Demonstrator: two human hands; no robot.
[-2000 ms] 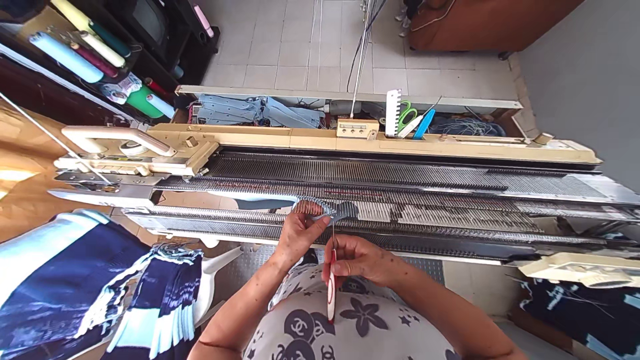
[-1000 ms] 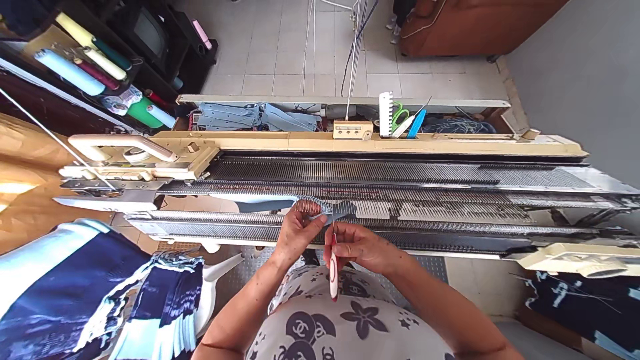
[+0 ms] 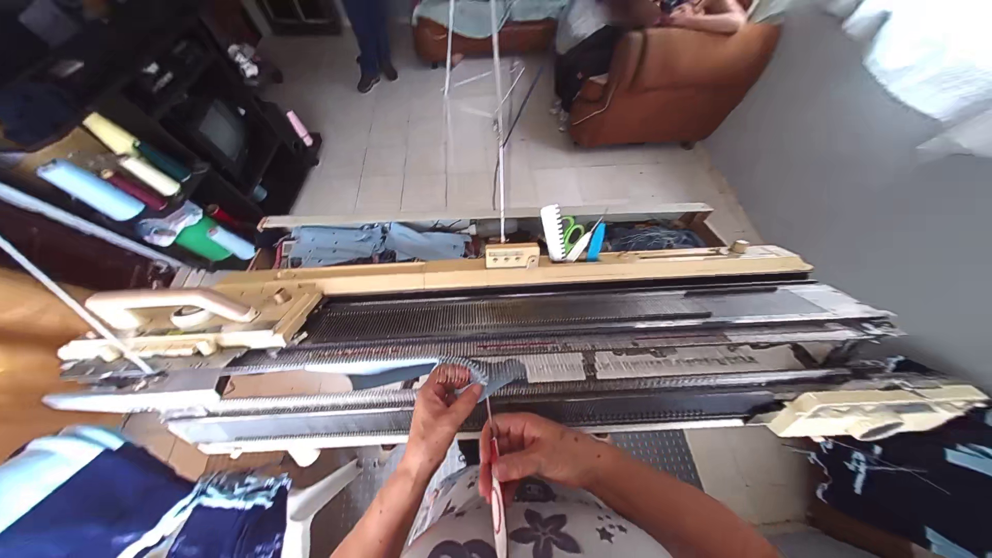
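My left hand (image 3: pixel 443 407) pinches the edge of a light blue knitted fabric (image 3: pixel 504 375) at the needle beds of a knitting machine (image 3: pixel 542 353). Just right of it, lower down, my right hand (image 3: pixel 523 457) grips a red and white handled tool (image 3: pixel 497 496). The tool's thin metal shaft points up to the fabric by my left fingertips; its tip is too small to make out. More of the blue fabric hangs between the beds to the left. A cream carriage (image 3: pixel 186 314) with a handle rests at the machine's left end.
A second cream carriage (image 3: pixel 876 411) sits at the right end. Behind the machine, a tray (image 3: pixel 666 209) holds blue fabric, with green scissors (image 3: pixel 572 231) and a white comb (image 3: pixel 552 232) beside it. Dark blue knitted fabric (image 3: pixel 101 496) lies at the left. A person (image 3: pixel 370 39) stands farther back.
The view has tilted up, showing more of the room. Both hands stay close together at the blue fabric, with the red and white tool still in my right hand.
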